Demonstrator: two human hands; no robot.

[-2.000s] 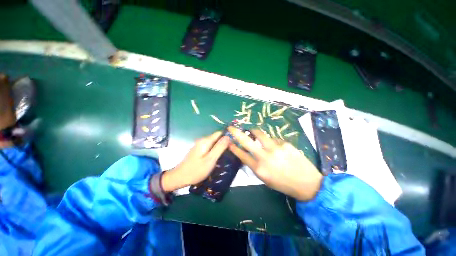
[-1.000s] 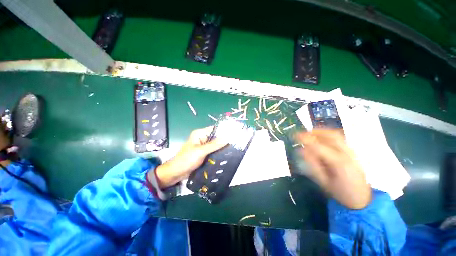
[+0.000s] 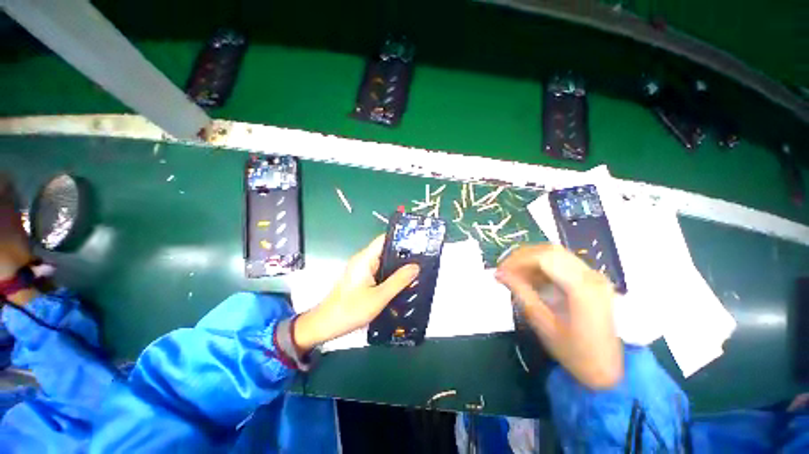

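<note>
My left hand (image 3: 355, 295) holds a black phone mid-frame (image 3: 410, 288) by its left side, with the thumb across its back. The blue and silver circuit board (image 3: 417, 235) shows at the phone's far end, with a small red tab (image 3: 401, 210) at its corner. My right hand (image 3: 568, 306) is raised to the right of the phone, apart from it, with thumb and fingertips close together. I cannot tell whether anything is between the fingertips. White paper (image 3: 466, 288) lies under and beside the held phone. Thin tan strips (image 3: 488, 232) lie scattered beyond it.
One phone unit (image 3: 274, 217) lies at left, another (image 3: 587, 232) on paper sheets (image 3: 679, 293) at right. Beyond the pale rail (image 3: 355, 146), several units lie on the green conveyor (image 3: 461, 97). A slanting post (image 3: 115, 66), a silver dish (image 3: 58, 211) and a neighbour's hand (image 3: 11, 239) are at left.
My right hand has left the phone's board end and moved right. The board is now uncovered, and the phone in my left hand stands straighter. The conveyor units show farther right than one second ago.
</note>
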